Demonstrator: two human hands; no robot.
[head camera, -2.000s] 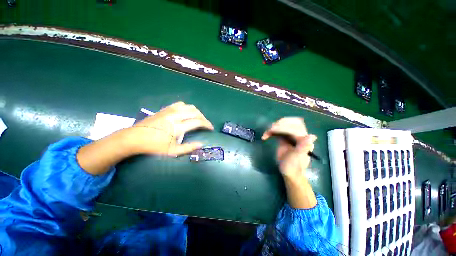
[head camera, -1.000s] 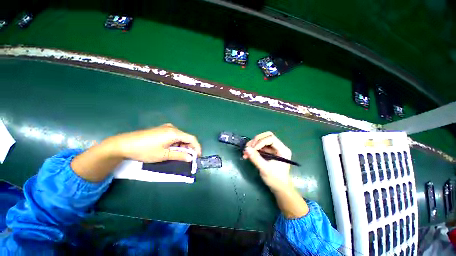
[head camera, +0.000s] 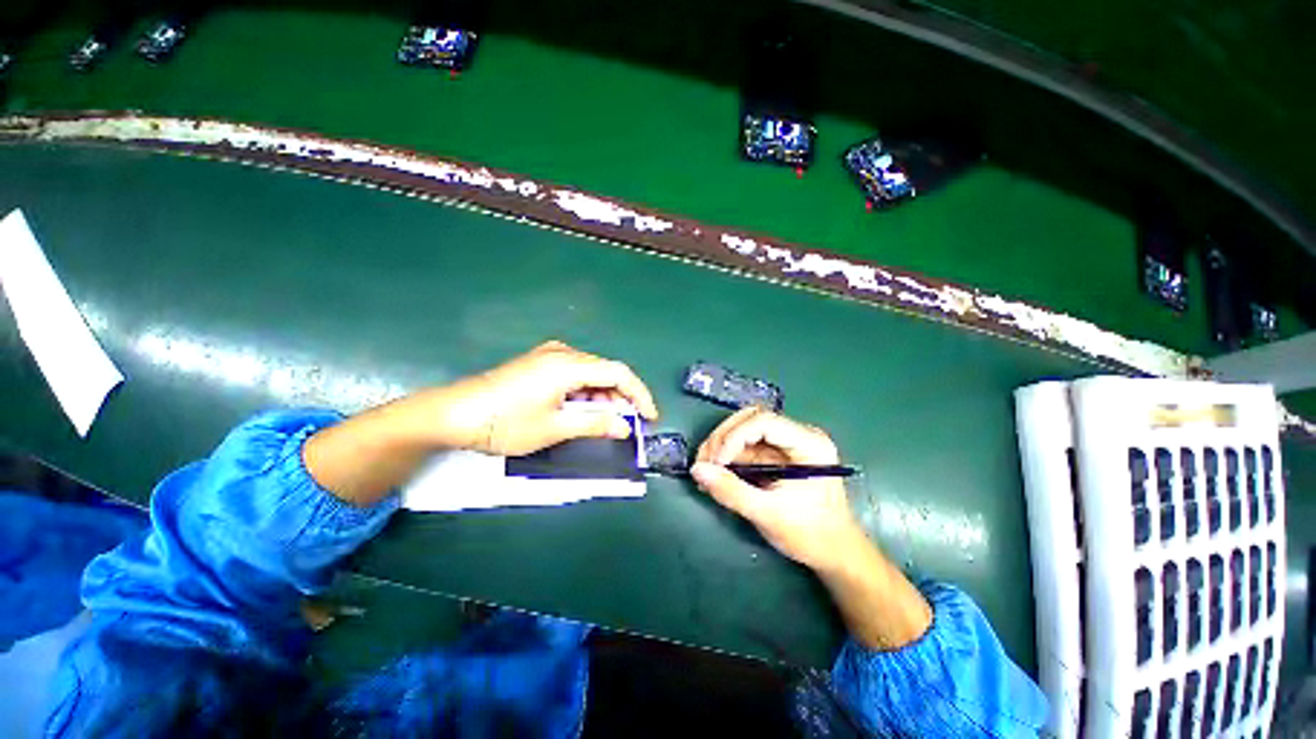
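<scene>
My left hand (head camera: 556, 400) holds a dark adhesive sheet (head camera: 577, 459) by its upper edge, fingers near its right end. A white backing paper (head camera: 491, 485) lies under the sheet. My right hand (head camera: 772, 484) is closed on dark tweezers (head camera: 808, 471), held nearly level, their tip at the sheet's right edge. One black speaker module (head camera: 665, 451) lies between my hands, partly hidden. A second black speaker module (head camera: 733, 386) lies just above my right hand, on the dark green bench.
White parts trays (head camera: 1100, 578) with black modules in rows stand at right. A loose white paper strip (head camera: 58, 325) lies at far left. A chipped brown rail (head camera: 606, 214) separates the bench from the green belt, where part-built phones (head camera: 779, 139) lie.
Since two seconds ago, my left hand has taken hold of the dark sheet. My right hand has come left, tweezers to the sheet's edge. The whole view has shifted.
</scene>
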